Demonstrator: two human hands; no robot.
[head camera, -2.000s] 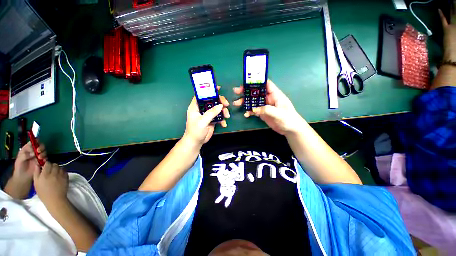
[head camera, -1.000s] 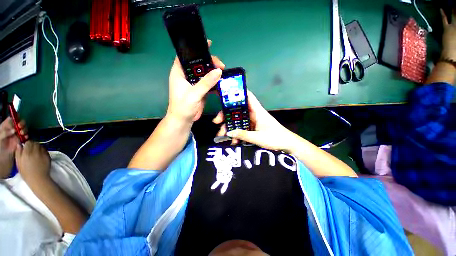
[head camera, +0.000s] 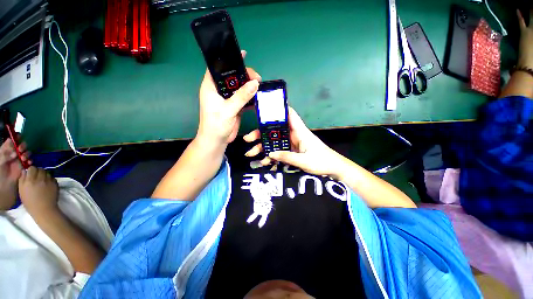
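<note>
My left hand (head camera: 219, 108) holds a black keypad phone (head camera: 221, 51) with a dark screen and a red-ringed centre key, above the mat. The thumb lies over its lower keys. My right hand (head camera: 301, 143) holds a second keypad phone (head camera: 273, 111), lower and nearer my body, past the bench edge. Its screen is lit mostly white, and my thumb is at the bottom of its keys. The upper left corner of the second phone is close to my left thumb; I cannot tell if they touch.
On the green mat (head camera: 333, 70) lie a steel ruler (head camera: 391, 70), scissors (head camera: 411, 73), a dark flat rectangle (head camera: 424, 52), red bubble-wrap (head camera: 485, 61), a mouse (head camera: 89, 51) and red phones (head camera: 128, 26). A laptop (head camera: 23, 67) stands far left. People sit on both sides.
From two seconds ago, both phones came closer together; the right one moved down and left, the left one up, its screen now dark. Since one second ago, the right phone's screen turned from blue to white.
</note>
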